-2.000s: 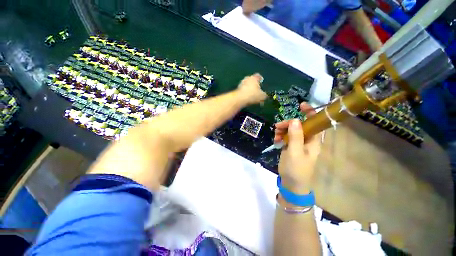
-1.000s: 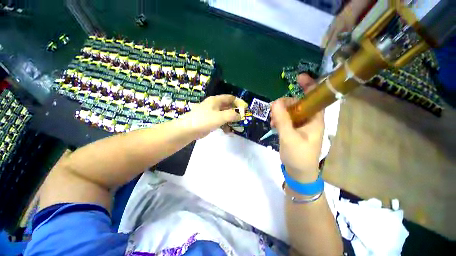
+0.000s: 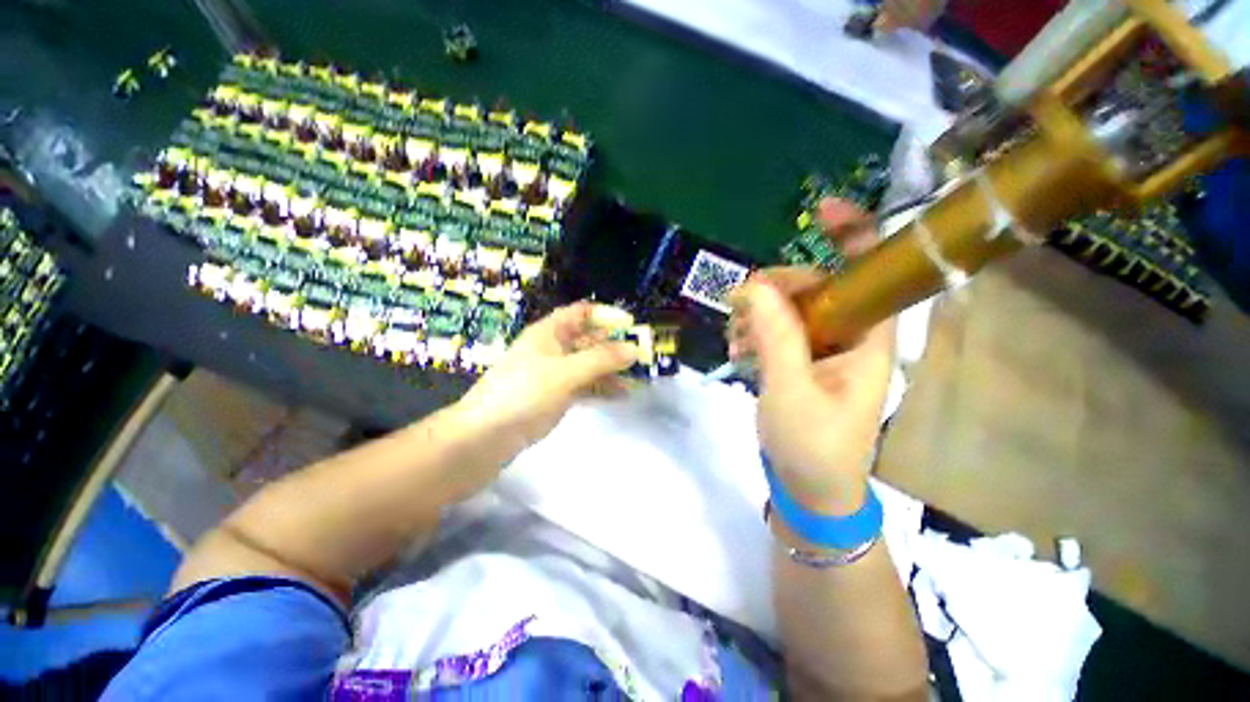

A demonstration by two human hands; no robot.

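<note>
My right hand (image 3: pixel 823 343) is closed around the lower end of the gold-brown glue dispensing gun (image 3: pixel 960 240), which slants up to the right. Its pale nozzle (image 3: pixel 729 370) points left, partly hidden by my fingers. My left hand (image 3: pixel 555 364) holds a small circuit board (image 3: pixel 655 348) by its left end, above the top edge of the white work paper (image 3: pixel 658 480). The nozzle lies close to the board's right end; I cannot tell if they touch.
Dense rows of finished boards (image 3: pixel 370 206) lie on a black tray at left. A QR label (image 3: pixel 713 280) sits on black film. Loose boards (image 3: pixel 843 206) lie behind my right hand. Crumpled white tissue (image 3: pixel 1008 603) is at lower right. Another person's hand (image 3: pixel 908 14) shows at the top.
My left hand first came back from the loose boards with a board, then moved slightly left and down, nearer the paper. The gun has stayed in my right hand.
</note>
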